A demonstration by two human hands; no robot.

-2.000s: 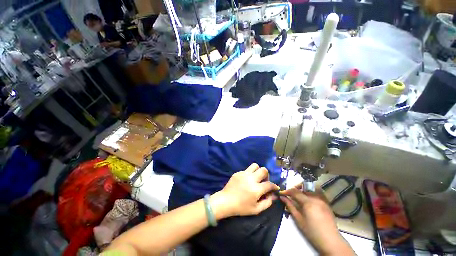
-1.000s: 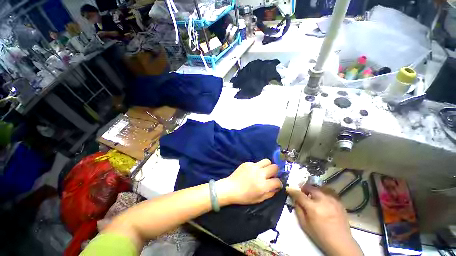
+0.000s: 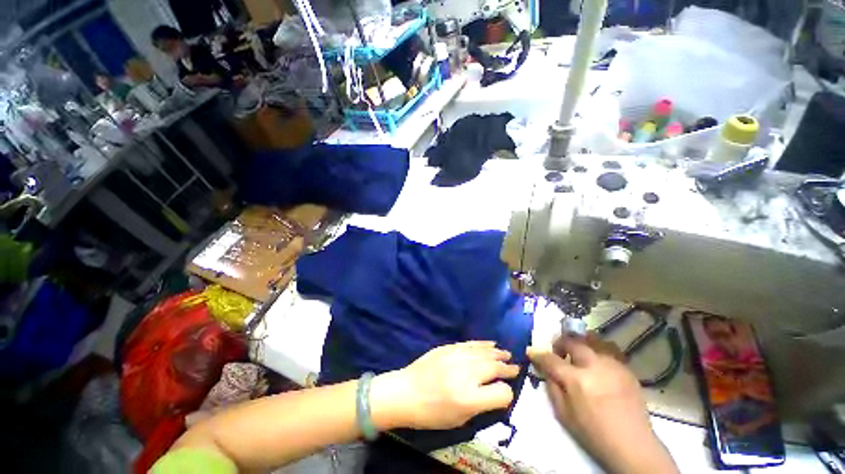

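Observation:
A navy garment piece (image 3: 398,287) lies on the white table, its right edge under the needle area (image 3: 528,298) of the cream-white sewing machine (image 3: 639,250). My left hand (image 3: 459,384) lies on the cloth's lower part, fingers bent and pressing the fabric near its right edge. My right hand (image 3: 588,389) is at the cloth's right edge below the needle, thumb and fingertips together at the edge. Whether it pinches the cloth is hard to tell. A short dark thread end or tail hangs at the cloth's lower corner.
Black scissors (image 3: 649,343) and a lit smartphone (image 3: 734,389) lie right of my right hand. A second navy piece (image 3: 343,176) and a black fabric heap (image 3: 471,148) lie beyond the work. A red plastic bag (image 3: 176,356) is at lower left. People sit at the far left.
The navy piece has moved forward along the machine and lies flatter. My left hand has slid down the cloth, away from the needle. My right hand stays near the edge.

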